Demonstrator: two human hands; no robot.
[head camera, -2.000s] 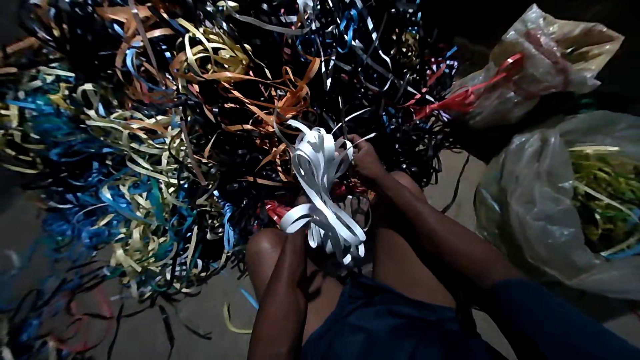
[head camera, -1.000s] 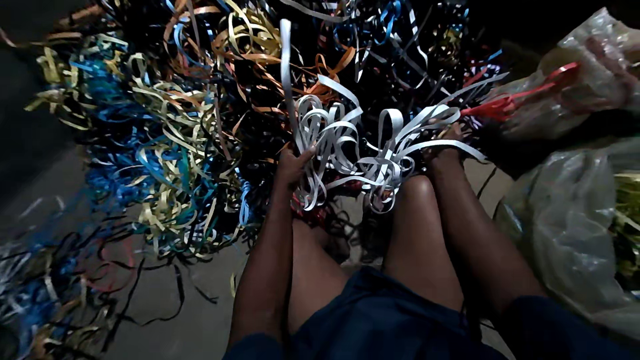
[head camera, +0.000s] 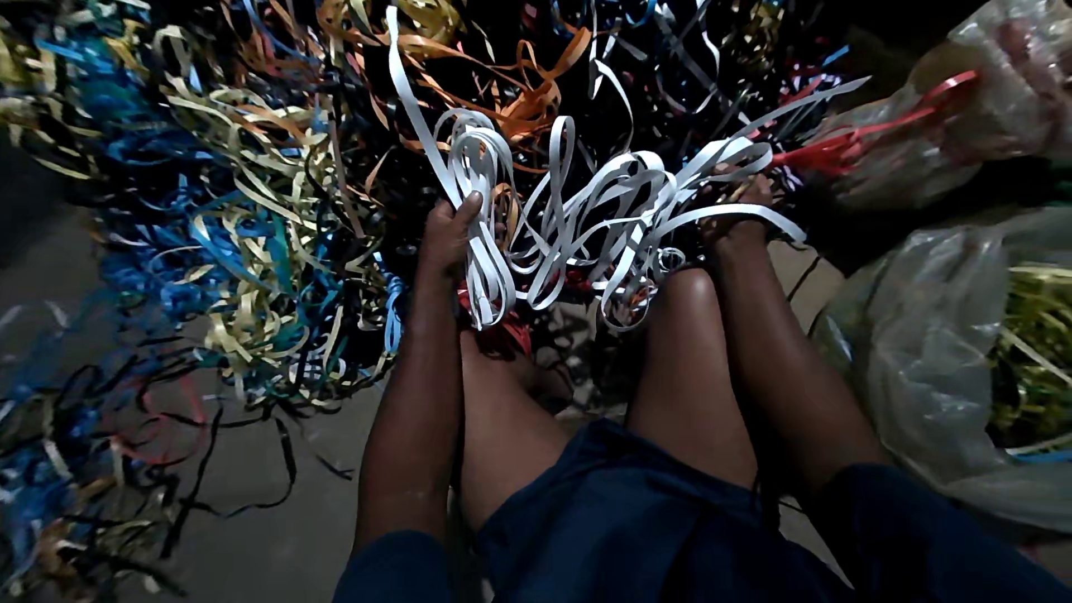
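Loops of white plastic strapping (head camera: 578, 222) stretch between my two hands, above my knees. My left hand (head camera: 452, 230) grips one bunch of the loops, its thumb on top; one strap end rises up and left from it. At the other side, my right hand (head camera: 741, 205) closes around the far part of the white strapping, its fingers partly hidden by the bands. Loose ends stick out past it to the right. Red strapping (head camera: 507, 335) lies beneath the white loops, near my left knee. Orange strapping (head camera: 532, 105) lies in the heap just beyond the loops.
A large tangled heap of blue, cream and black strapping (head camera: 268, 218) spreads ahead and to the left. Smaller tangles (head camera: 50, 486) lie on the floor at lower left. A clear plastic bag (head camera: 930, 343) with yellow-green strips stands at right; another plastic bag (head camera: 1013, 92) with red strapping lies behind it.
Two seconds ago the white strapping was one gathered bundle between my hands. My hands have moved apart, and the loops are now spread out between them.
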